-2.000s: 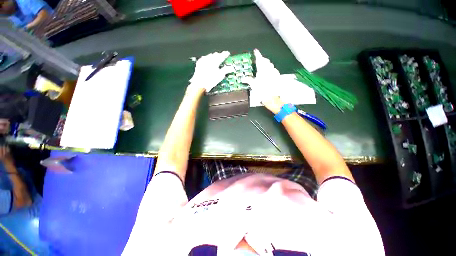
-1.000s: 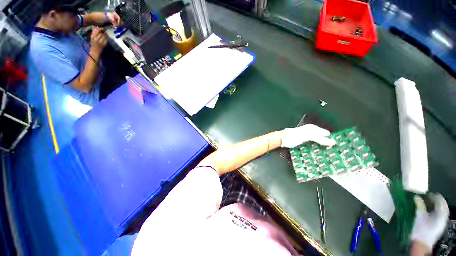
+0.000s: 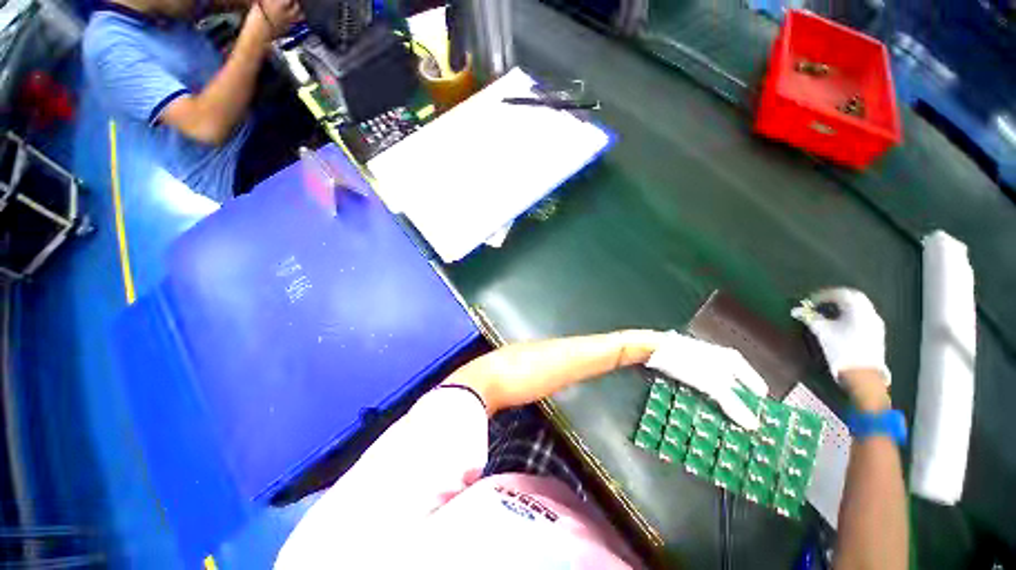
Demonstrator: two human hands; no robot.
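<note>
A green PCB panel (image 3: 730, 451) lies tilted at the lower right, over part of a white sheet (image 3: 827, 473). My left hand (image 3: 713, 375), in a white glove, holds the panel's upper edge, fingers on top and thumb hidden. My right hand (image 3: 851, 334), gloved and wearing a blue wrist strap, is beyond the panel with its fingertips closed on a small greenish piece (image 3: 803, 312), probably a single small board. A dark brown grooved plate (image 3: 749, 332) lies between the hands, partly covered.
Tweezers (image 3: 726, 534) and partly hidden blue side cutters (image 3: 817, 550) lie near the bottom. A white roll (image 3: 944, 367) is at right, a red bin (image 3: 824, 136) behind. A clipboard (image 3: 479, 167) and blue folder (image 3: 312, 323) are left. A person (image 3: 184, 89) sits beyond them.
My right hand has come from the lower right to beyond the panel and now holds the small piece that lay on the bench. The panel has turned and come nearer the bench edge under my left hand.
</note>
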